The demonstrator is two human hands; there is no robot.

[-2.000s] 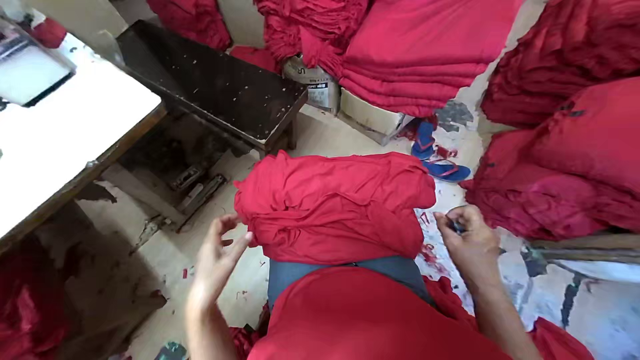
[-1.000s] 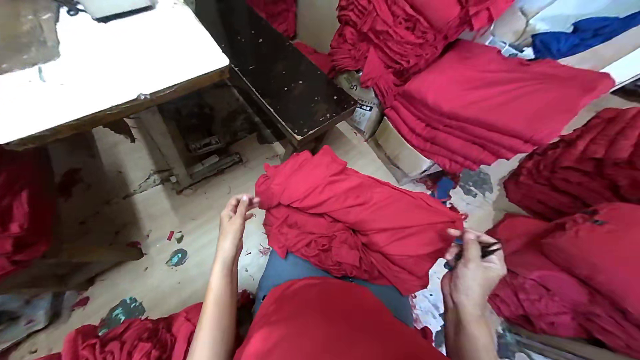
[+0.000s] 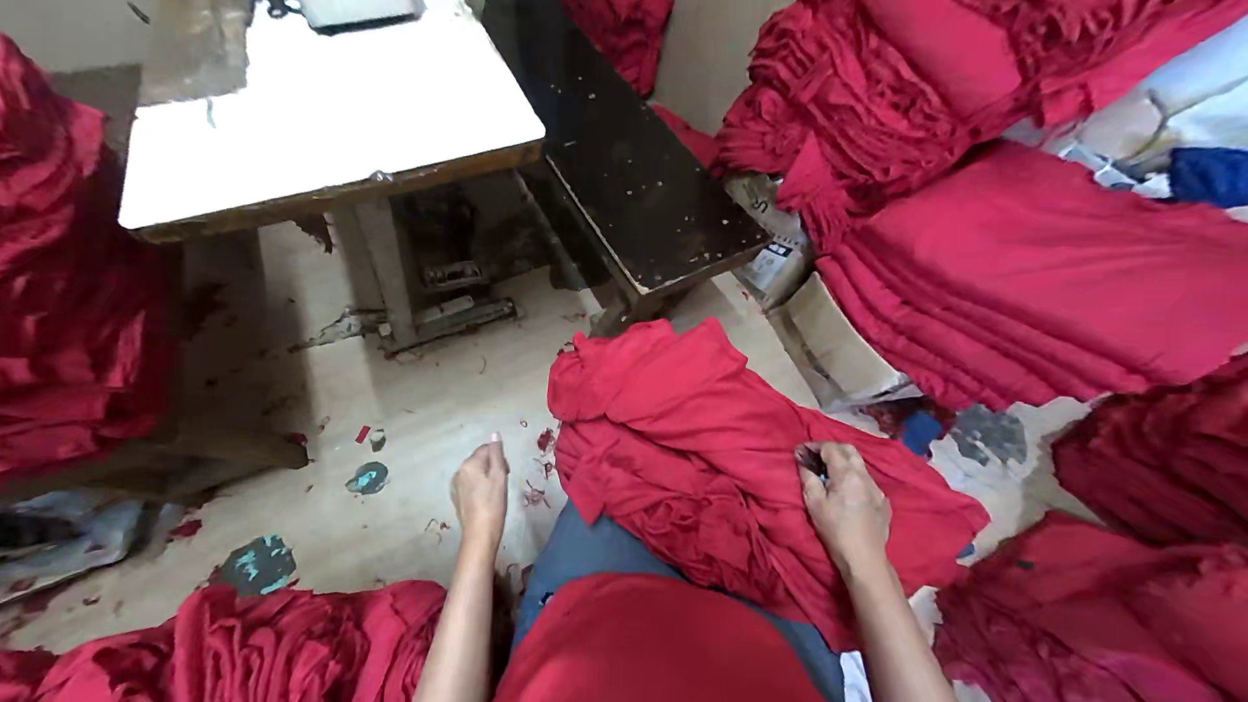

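A bundle of red fabric (image 3: pixel 702 439) lies loosely across my lap, over my blue-grey trousers (image 3: pixel 595 556). My left hand (image 3: pixel 480 489) is raised to the left of the bundle, apart from it, its fingers drawn together; no object shows in it. Over the right part of the bundle is my right hand (image 3: pixel 846 502), curled around a small dark tool (image 3: pixel 811 462), mostly hidden by the fingers, its kind unclear. Whether that hand also touches the fabric cannot be told.
A white-topped sewing table (image 3: pixel 341 127) stands at the upper left beside a dark wooden bench (image 3: pixel 653 185). Folded red fabric stacks (image 3: pixel 1053 273) lie at the right, with more red fabric at the far left (image 3: pixel 68 292) and lower left (image 3: pixel 312 643). A cardboard box (image 3: pixel 838 341) sits by the bench.
The view has swung left. My right hand has moved from the bundle's right edge to over the fabric. My left hand has come away from the bundle's left end. The bundle now lies more spread out.
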